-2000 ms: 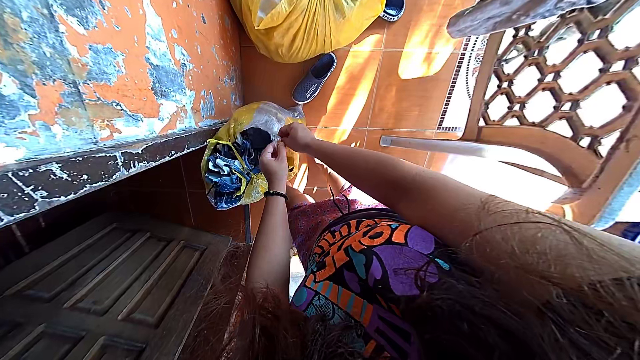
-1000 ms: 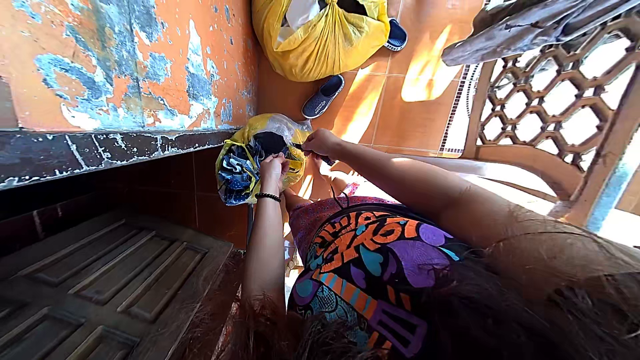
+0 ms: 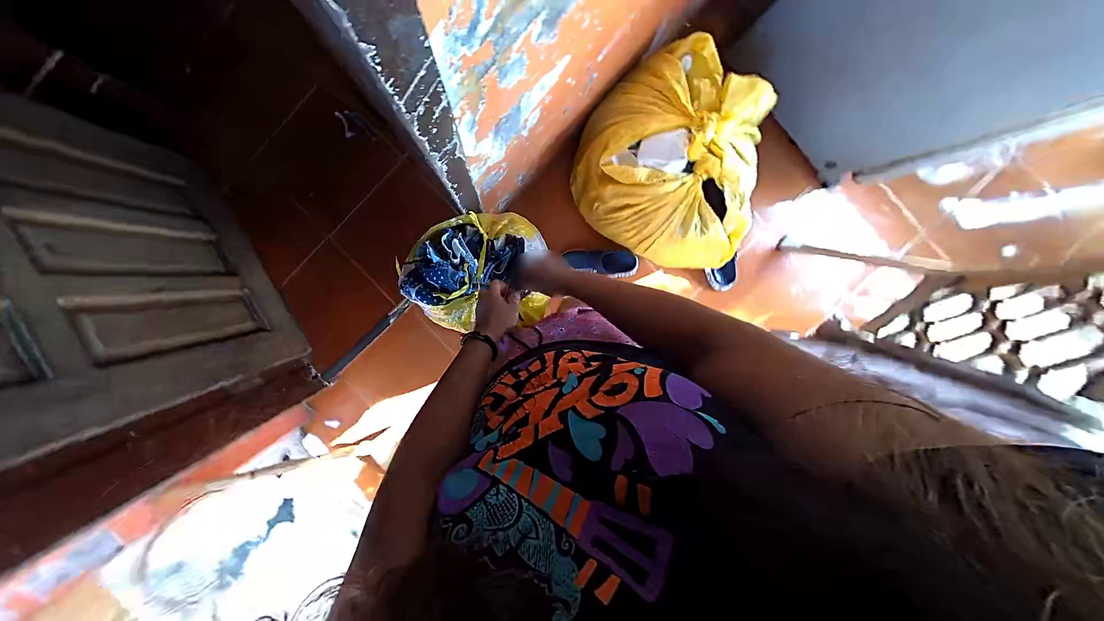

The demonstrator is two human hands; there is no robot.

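Note:
A yellow plastic bag (image 3: 438,316), its top open, holds blue patterned cloth (image 3: 450,257) and stands on the tiled floor beside the wall corner. My left hand (image 3: 498,309), with a dark band at the wrist, is at the bag's near rim, fingers bent in against the yellow plastic. Right beside it, my right hand (image 3: 542,272) is at the bag's right side by dark cloth; it is blurred, and its fingers cannot be made out. Whether either hand grips the plastic or the cloth is not clear.
A large knotted yellow sack (image 3: 664,164) stands against the painted wall (image 3: 517,78). Dark slip-on shoes (image 3: 601,262) lie beside it. A panelled wooden door (image 3: 129,267) is at the left, and a perforated lattice (image 3: 1009,323) at the right.
The view has turned strongly, bringing the whole knotted sack and a grey surface into sight. Both hands remain at the smaller bag, where more of the blue cloth shows.

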